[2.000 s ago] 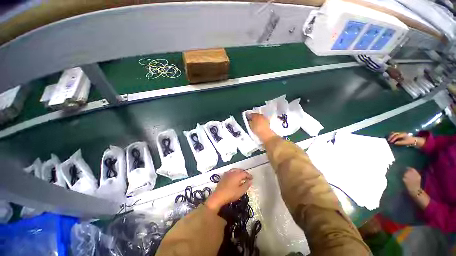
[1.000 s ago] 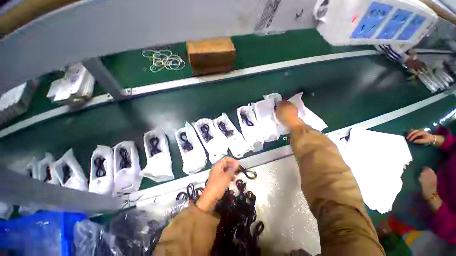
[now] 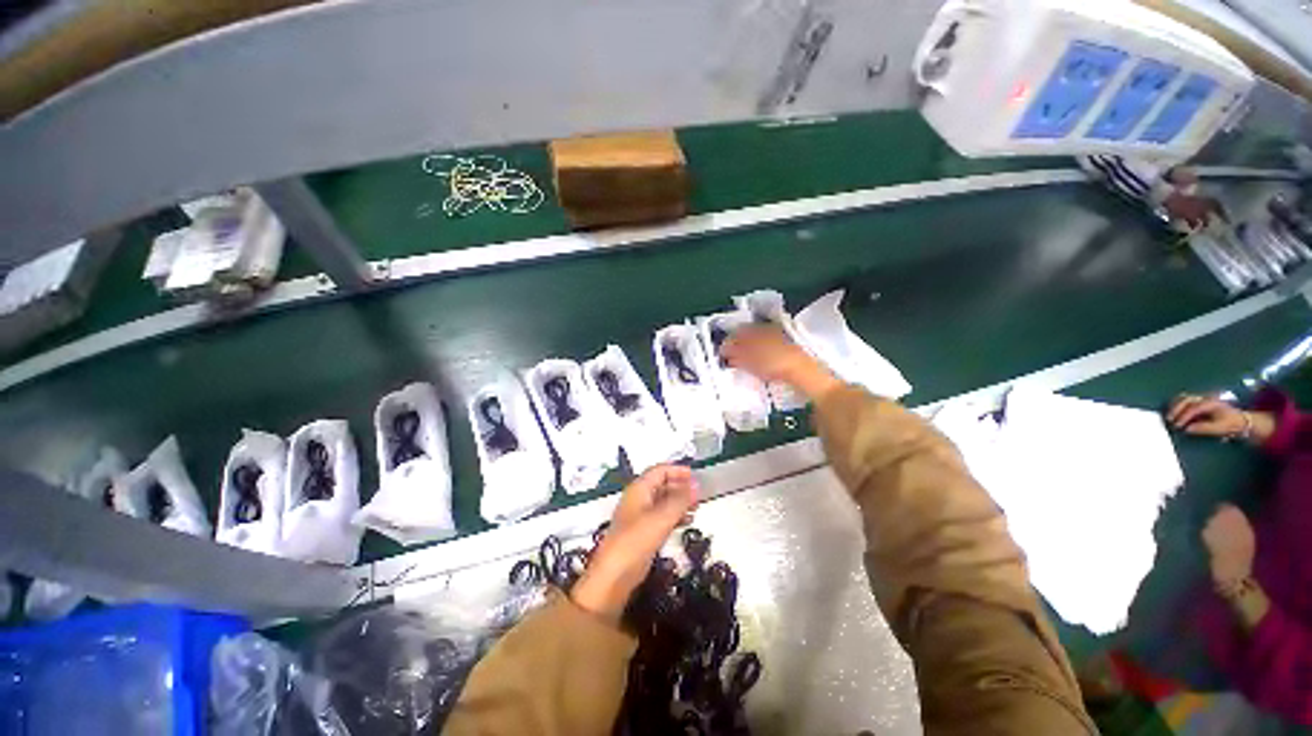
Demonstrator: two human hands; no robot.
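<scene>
White wrapped units [image 3: 509, 449] stand in a row across the green belt, many with a coiled black cable [image 3: 560, 398] in the open top. My right hand [image 3: 770, 354] reaches over the units near the row's right end, fingertips at a unit with a dark cable showing beside them. The fingers hide whether they grip it. My left hand [image 3: 655, 503] is half curled at the belt's near edge, above the loose black cable pile [image 3: 684, 618]. No cable shows in it, but its palm is hidden.
A blue tote [image 3: 115, 669] and clear poly bag [image 3: 381, 669] are at lower left. White foam sheets [image 3: 1079, 489] lie right, beside a neighbour's hands. A brown box [image 3: 620, 178] and pale cords [image 3: 486, 187] are beyond the belt. A power strip [image 3: 1094, 86] hangs at upper right.
The row of units has shifted left. My right hand has moved left from its place one second ago. The cable loop that showed at my left hand then is no longer visible there.
</scene>
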